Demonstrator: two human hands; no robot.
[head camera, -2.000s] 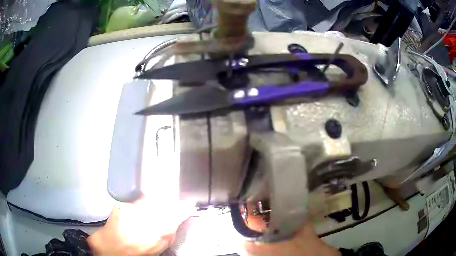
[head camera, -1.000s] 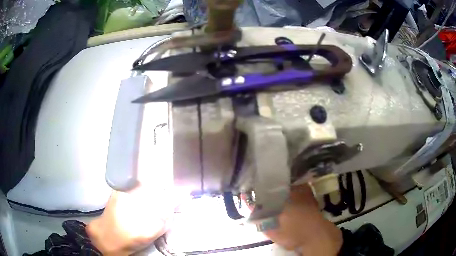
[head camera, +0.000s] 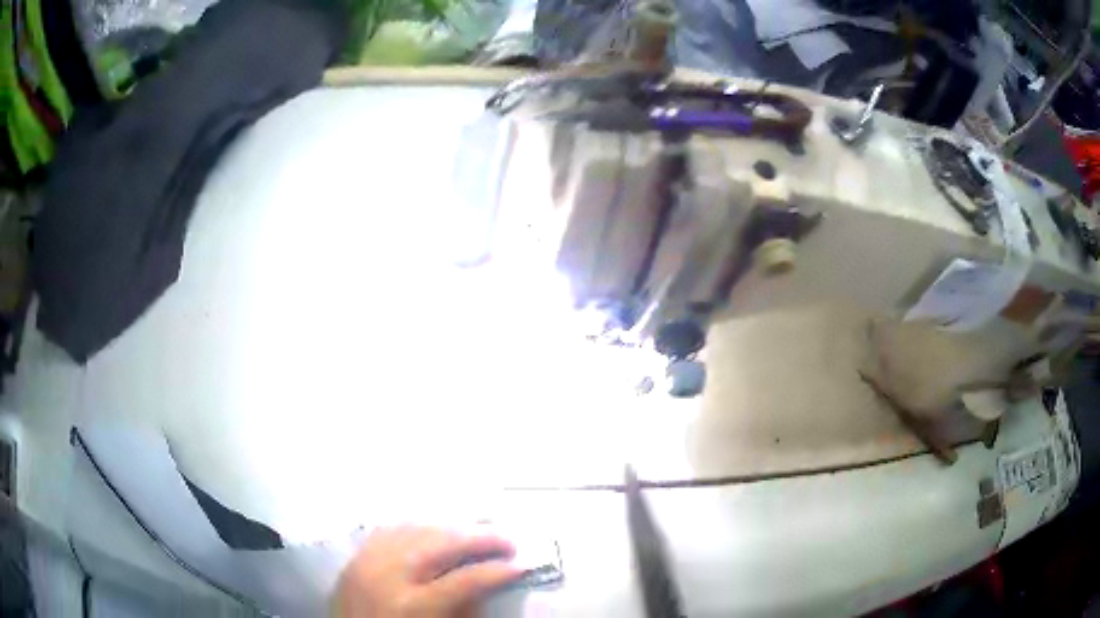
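Observation:
My left hand (head camera: 416, 577) is at the bottom edge, fingers curled and pointing right, at a small grey, shiny-edged piece (head camera: 539, 565) that it seems to hold; glare hides most of the piece. A dark, blurred pointed blade (head camera: 653, 549) rises from the bottom edge to the right, apart from the hand. My right hand is not in view; what holds the blade is cut off. The sewing machine head (head camera: 639, 223) stands above, its needle area washed out by glare.
Dark stacked panels (head camera: 127, 229) drape over the table's left. A dark strip (head camera: 235, 519) lies lower left. Purple-handled snips (head camera: 712, 118) lie on the machine head. A thin brown tool (head camera: 911, 417) lies under the arm. Bagged fabric is behind.
The view has shifted, showing the machine higher and farther off. My left hand is now nearer the front edge, away from the needle area. My right hand has left the picture and the blade has appeared.

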